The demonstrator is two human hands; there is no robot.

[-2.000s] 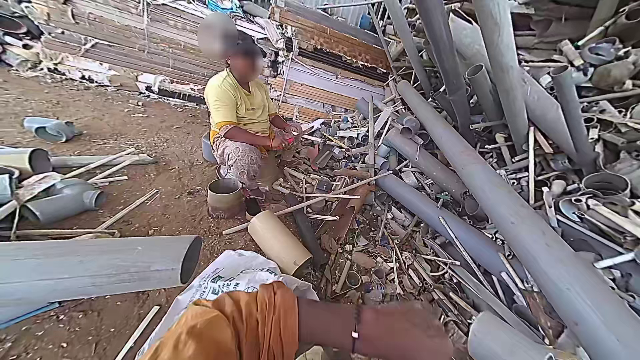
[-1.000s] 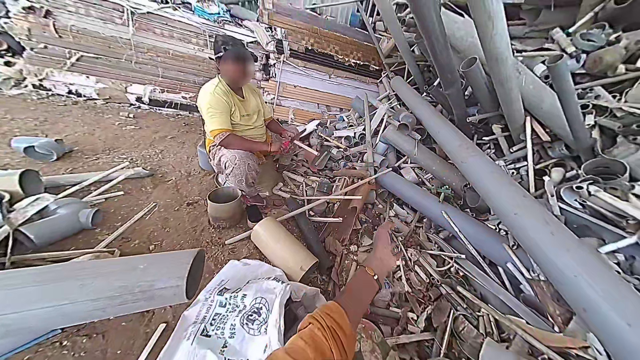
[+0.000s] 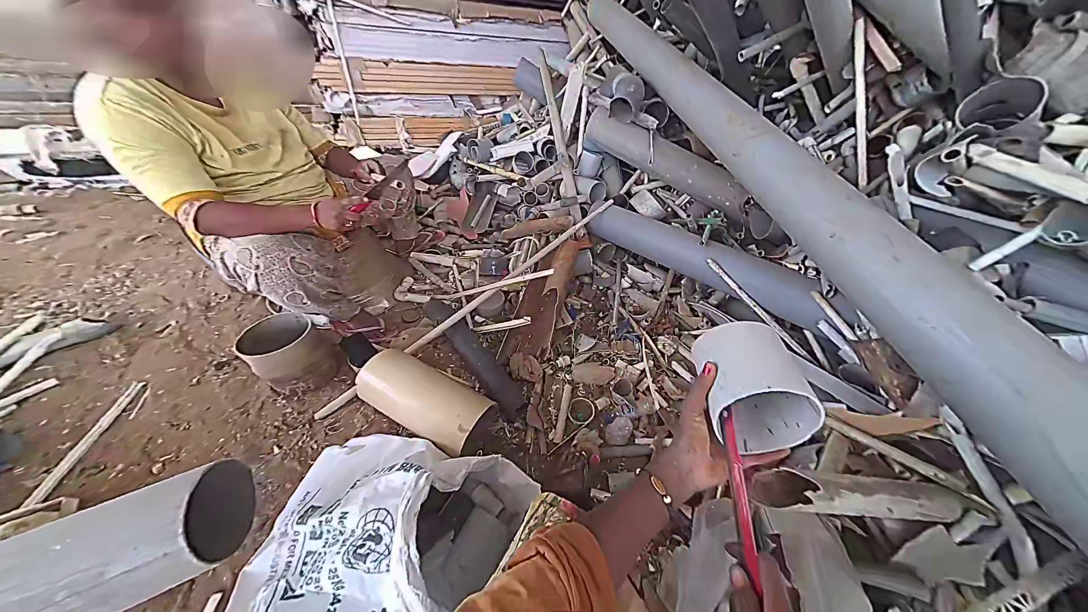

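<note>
My left hand [image 3: 693,446], with a gold-coloured bracelet and an orange sleeve, holds a short, wide piece of grey plastic pipe [image 3: 752,365], its open end tilted toward me. Partly cut off by the bottom edge, my right hand [image 3: 761,582] is around a thin red tool [image 3: 739,501]. The tool's upper end meets the pipe's rim; its exact kind is unclear. Left of my forearm, a white woven sack [image 3: 340,518] bearing writing stands open with grey plastic pieces inside.
A seated person [image 3: 246,187] in yellow holds a red-handled tool and a piece of scrap. A beige pipe [image 3: 425,395] and an upright pipe ring [image 3: 285,353] lie between us. Pipe scrap covers the right; a long grey pipe [image 3: 850,221] slants across it. Another large pipe [image 3: 110,544] lies lower left.
My left hand, empty and reaching over the scrap one second ago, now holds the grey pipe piece. My right hand and the red tool have come into view. The view has moved closer to the scrap.
</note>
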